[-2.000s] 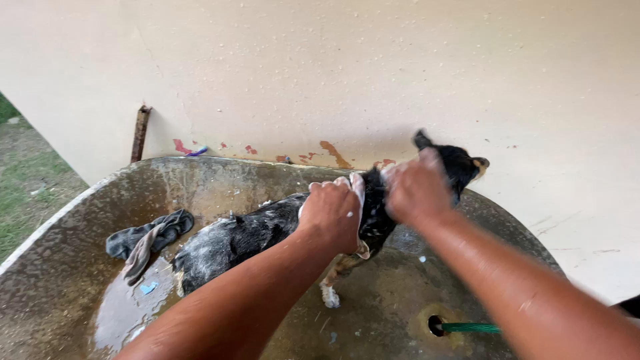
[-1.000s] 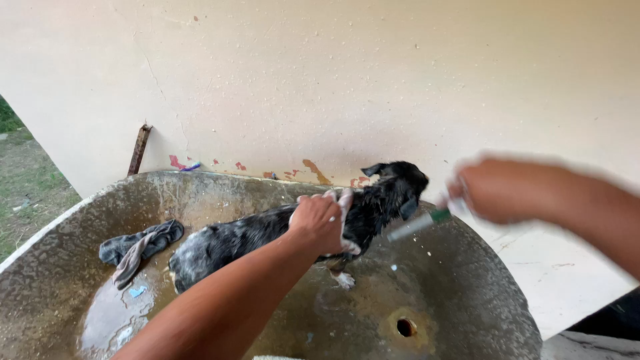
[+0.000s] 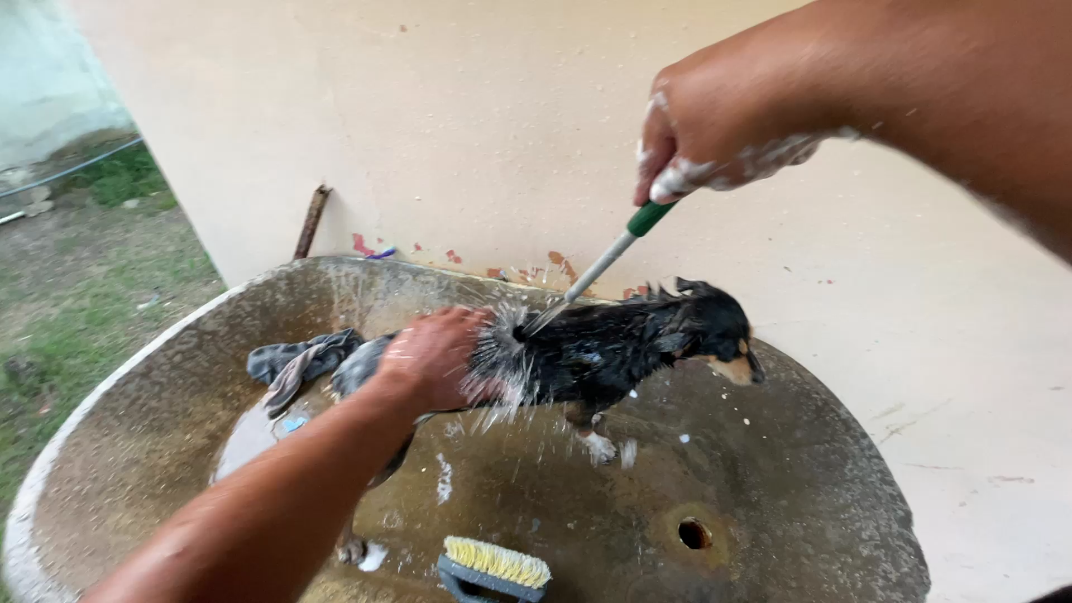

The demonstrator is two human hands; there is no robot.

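Note:
A wet black puppy [image 3: 603,343] with tan and white markings stands in a worn concrete basin [image 3: 126,419], its head to the right. Flat on its back, toward the rear, rests my left hand [image 3: 440,356], not gripping anything I can make out. My right hand [image 3: 699,138], dotted with suds, holds the green end of a hose [image 3: 649,218] above the puppy. From the hose a stream of water [image 3: 599,268] strikes the back just beside my left hand and splashes outward. Suds show on the rump.
Wet dark cloths [image 3: 306,364] lie in the basin behind the puppy. A scrubbing brush [image 3: 498,565] with yellow bristles sits at the near side, and a drain hole [image 3: 693,533] is at the right. A wall [image 3: 502,151] with peeling paint borders the far rim; grass [image 3: 100,318] lies left.
My right hand was on the puppy's neck, then moved off to the right with the hose; now it is above the back with water running. My left hand has slid toward the rump.

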